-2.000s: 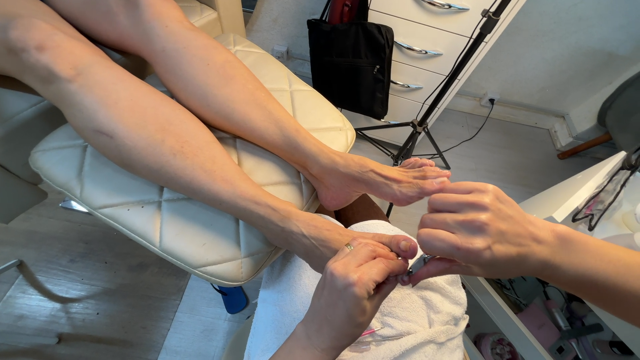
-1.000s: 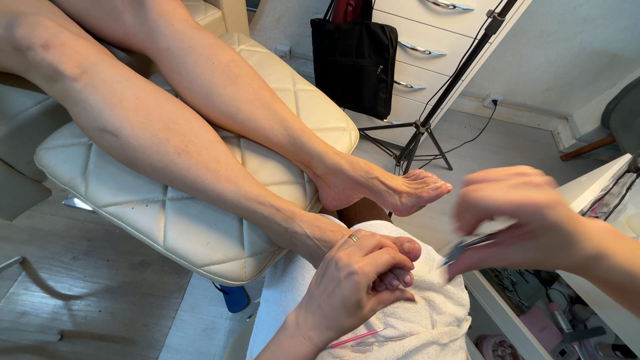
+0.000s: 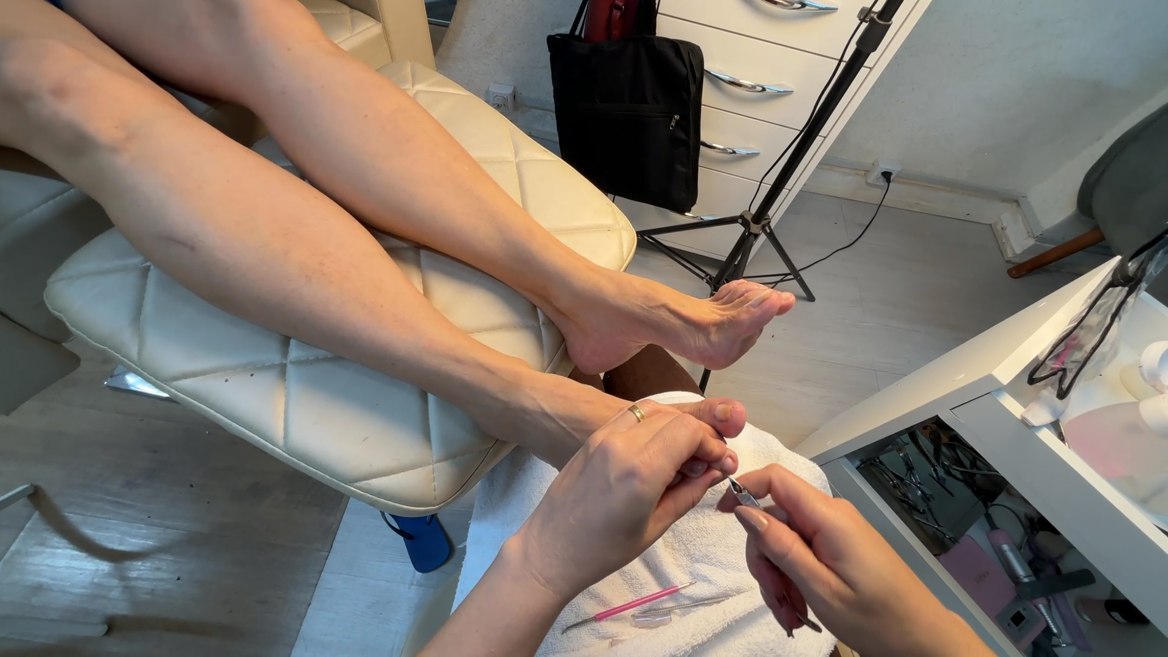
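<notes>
My left hand [image 3: 625, 479], with a ring on one finger, grips the toes of a person's near foot [image 3: 570, 415] above a white towel [image 3: 680, 557]. In my right hand [image 3: 803, 547] are metal cuticle nippers [image 3: 744, 494], their tip at a smaller toe held by my left fingers. The other foot [image 3: 675, 319] lies beyond, untouched. On the towel below my hands rest a pink-handled tool [image 3: 639, 602] and a slim metal tool [image 3: 698, 605], with a small clear piece beside them.
A cream quilted footrest [image 3: 365, 429] bears the person's legs. An open drawer [image 3: 967, 511] of tools stands at the right under a white desk top [image 3: 1049, 338]. Farther back are a black tripod [image 3: 753, 219], a black bag [image 3: 625, 119] and white drawers [image 3: 776, 100]. A blue flip-flop [image 3: 427, 543] lies on the floor.
My right hand moved away from the toes to the right, and is now back at them with the nippers, lower than at first. My left hand has stayed on the foot.
</notes>
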